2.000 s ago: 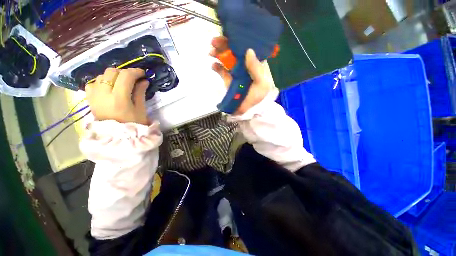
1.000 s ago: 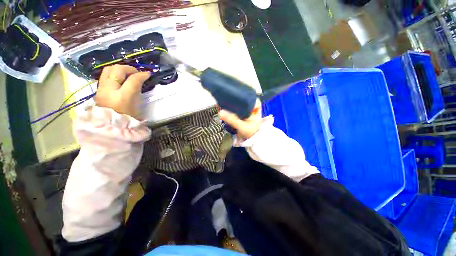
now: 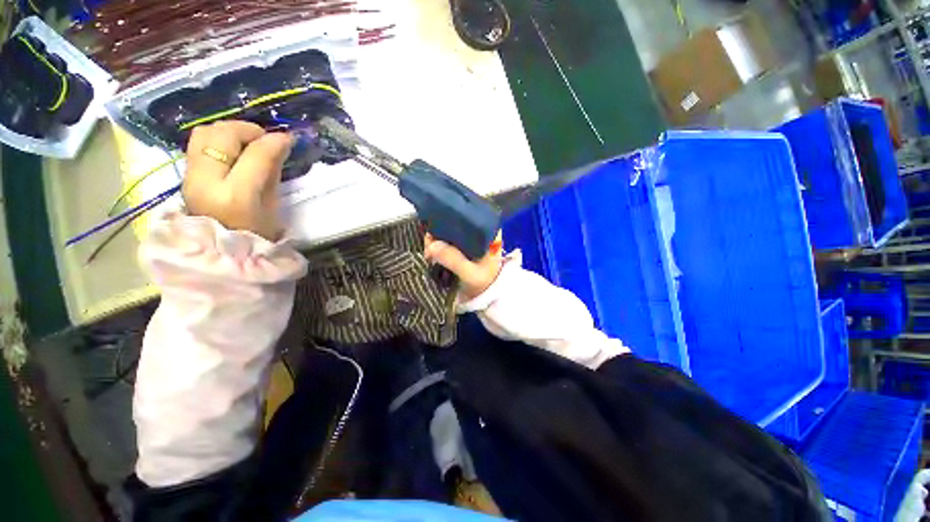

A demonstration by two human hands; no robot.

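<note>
A black socket module (image 3: 246, 90) with round lobes lies in a white panel (image 3: 340, 63) at the upper left. A yellow wire (image 3: 260, 101) runs along its lobes. My left hand (image 3: 233, 175), with a ring, is at the module's near side, its fingers pinching a blue wire (image 3: 277, 126). Blue, yellow and dark wire ends stick out to the left of this hand. My right hand (image 3: 471, 267) grips the dark blue pistol-grip power tool (image 3: 449, 207) from below. The tool's long silvery nose points left, its tip at the module's right end. The exact contact at the tip is hidden.
A second white panel (image 3: 90, 90) with a black module lies at the far left. Reddish-brown wires (image 3: 173, 31) lie behind the panels. A dark oval object (image 3: 480, 22) is at the board's rear right. Blue bins (image 3: 744, 275) stand at the right. Striped cloth (image 3: 372, 289) hangs at the front edge.
From above the board's right part, the tool has swung down and left, its nose now reaching the module. My left hand stays by the module. The whole view has shifted somewhat.
</note>
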